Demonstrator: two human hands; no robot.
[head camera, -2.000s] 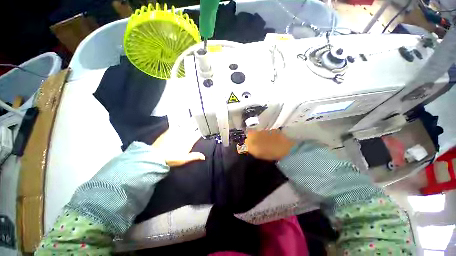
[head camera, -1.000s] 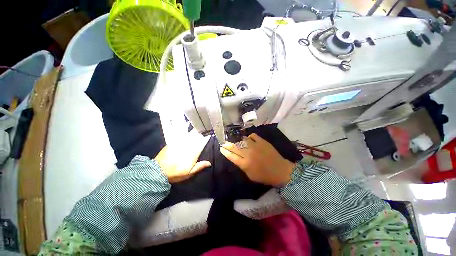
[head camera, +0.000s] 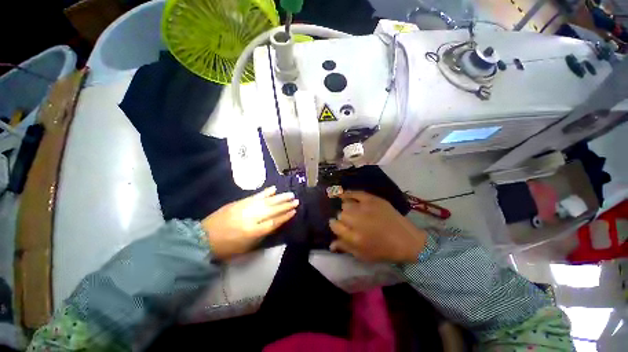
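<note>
A dark garment panel (head camera: 186, 165) lies across the white sewing machine's (head camera: 344, 96) bed, under the needle area, and hangs over the table's front edge. My left hand (head camera: 251, 221) lies flat on the cloth left of the needle, fingers stretched and slightly apart. My right hand (head camera: 377, 228) is right of the needle, fingers curled onto the cloth; its fingertips are partly hidden. A small pale patterned piece (head camera: 335, 191) shows near its index finger. The presser foot and needle are too dark to make out clearly.
Red-handled snips (head camera: 428, 206) lie right of my right hand. A tool tray (head camera: 544, 199) is farther right. A lime-green fan (head camera: 220, 34) stands behind the machine head. A cardboard strip (head camera: 43, 206) lines the left table edge. Pale blue tubs (head camera: 127, 41) stand behind.
My left hand has drawn back from the machine head, its fingers now spread forward. My right hand has moved slightly back and right, with its fingers more curled. The view has shifted slightly.
</note>
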